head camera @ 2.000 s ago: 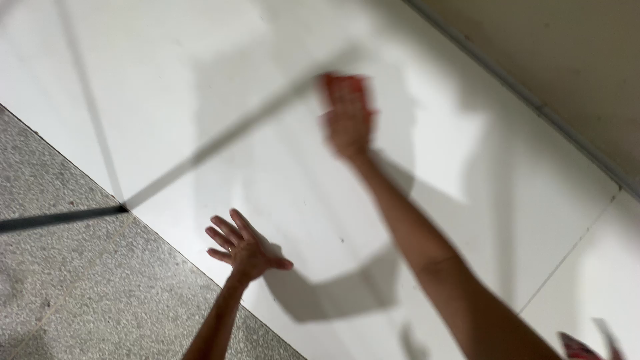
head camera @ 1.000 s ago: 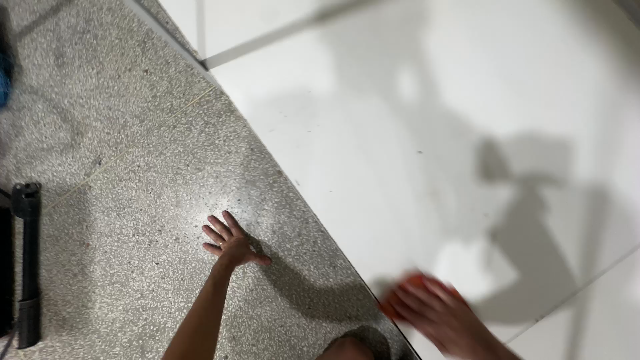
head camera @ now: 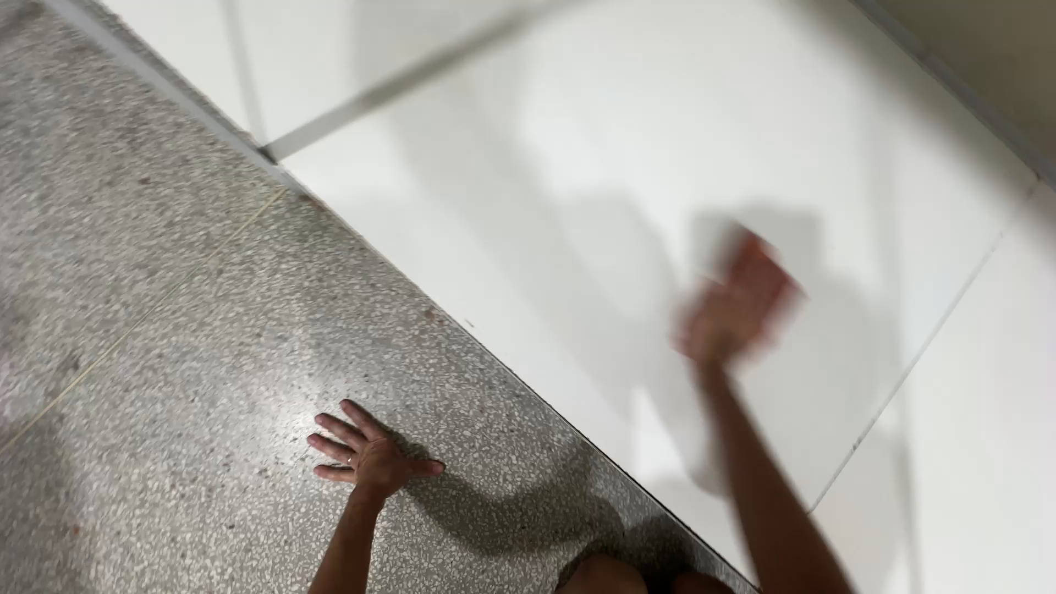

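My left hand point(head camera: 375, 454), a ring on one finger, rests spread with its palm down on the speckled terrazzo floor point(head camera: 206, 330), left of the border with the white surface. Blurred by motion, my right hand point(head camera: 718, 326) is over the smooth white panel or tile point(head camera: 594, 107) at right of centre. A red cloth or pad point(head camera: 763, 276) lies under and beyond its fingers; its exact kind cannot be told. Shadows of my arm and body fall across the white surface.
A pale metal strip point(head camera: 165, 87) edges the white surface at upper left. Grey seam lines cross the white surface. A grey edge point(head camera: 949, 70) with a beige surface beyond runs along the upper right. My knees point(head camera: 606, 575) show at the bottom.
From one second ago, my right hand has moved up and away over the white surface with the red item. My left hand stays spread on the terrazzo.
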